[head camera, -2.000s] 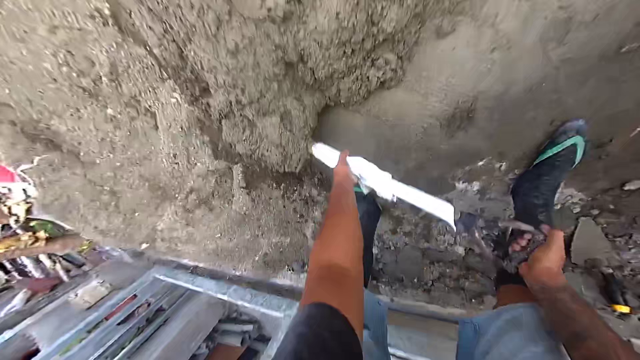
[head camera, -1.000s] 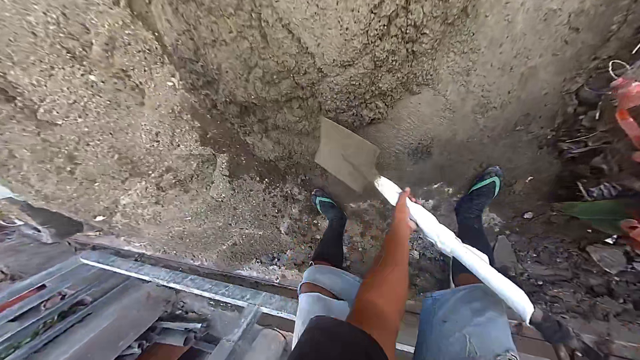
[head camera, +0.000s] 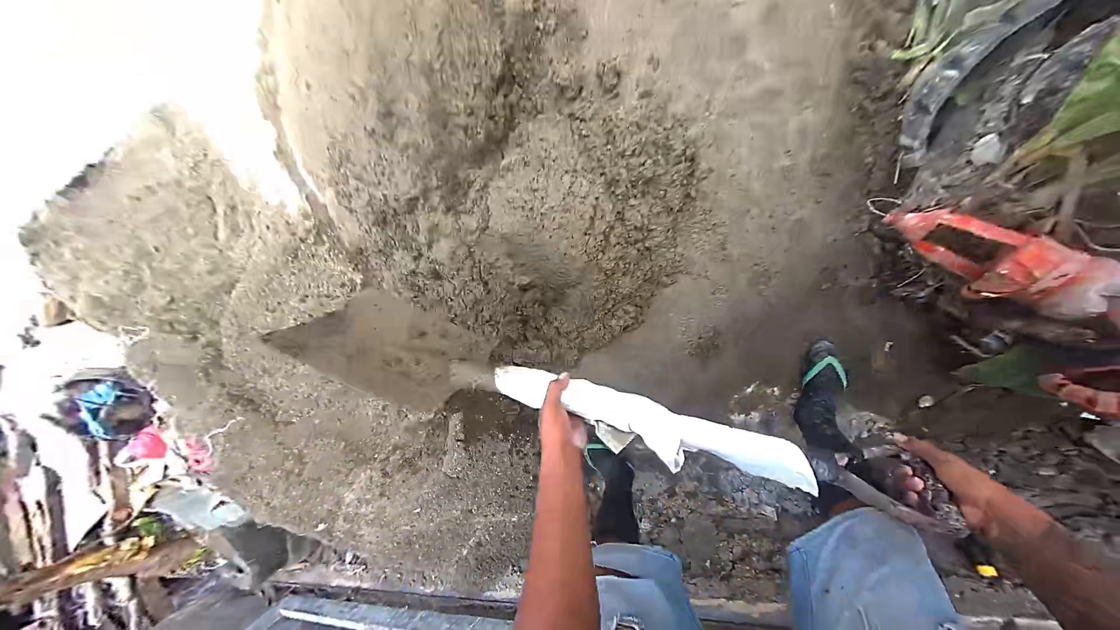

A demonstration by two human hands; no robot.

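A shovel's handle, wrapped in white material [head camera: 665, 429], lies across the front of my legs. My left hand [head camera: 560, 420] grips the wrapped part near the blade. My right hand [head camera: 919, 481] is closed on the dark handle end at the right, beside my knee. The flat metal shovel blade [head camera: 385, 350], coated in grey, points left over the wet cement mix. A mound of the wet mix [head camera: 586, 227] rises just beyond the blade.
My feet in dark socks and green-strapped sandals [head camera: 822, 376] stand at the near side of the mix. A torn orange-red bag [head camera: 1032, 262] and green leaves [head camera: 1085, 105] lie right. Sticks and litter [head camera: 96, 542] are at lower left; a metal frame [head camera: 376, 615] crosses the bottom edge.
The shovel blade has swung left from in front of my feet, and its handle lies flatter. My right hand, low at the frame's edge a second ago, is higher. The view has shifted.
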